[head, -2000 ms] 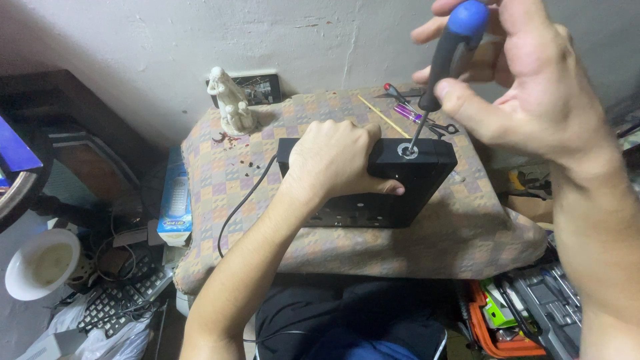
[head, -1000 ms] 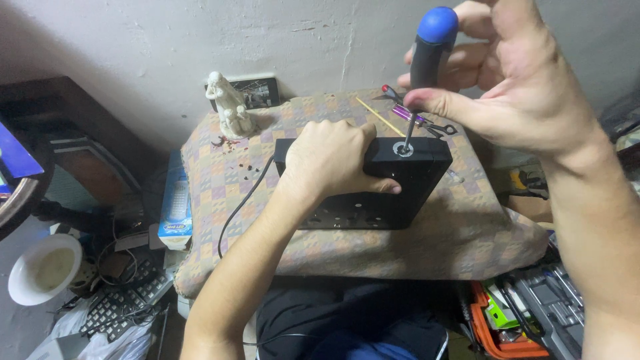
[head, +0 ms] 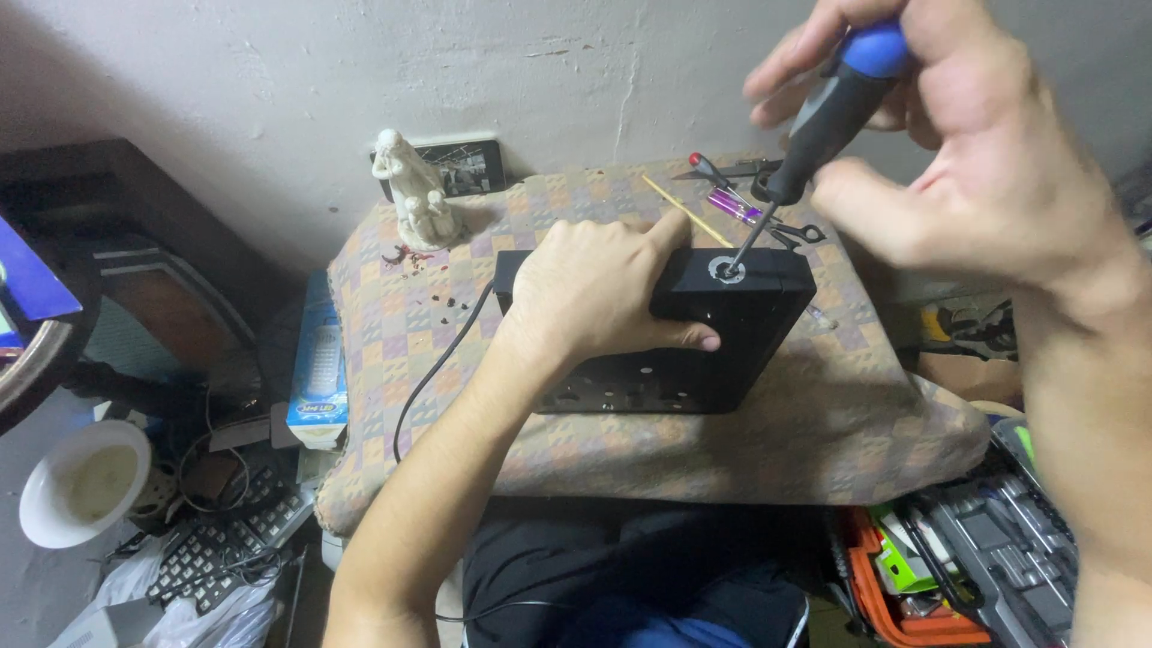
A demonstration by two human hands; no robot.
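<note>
A black box-shaped device (head: 684,369) with a cable stands on edge on the patterned cloth. My left hand (head: 603,288) grips its top, thumb down the near face. My right hand (head: 954,144) holds a screwdriver (head: 828,117) with a blue and black handle, the fingers loosely around it. The screwdriver's tip is in a round recess with a pale ring (head: 727,269) at the top right of the device; the fastener inside cannot be made out. Behind the device are a thin yellow stick (head: 684,209), a small red-ended screwdriver (head: 706,166) and a purple item (head: 733,205).
A white figurine (head: 418,198) and a framed picture (head: 472,166) stand by the wall. Small dark bits (head: 450,302) lie on the cloth (head: 558,459). A blue box (head: 319,360) is at the left, an open tool case (head: 999,531) at the lower right.
The screwdriver's handle leans further right than a second ago, and the fingers of my right hand have shifted around it. My left hand stays on the device.
</note>
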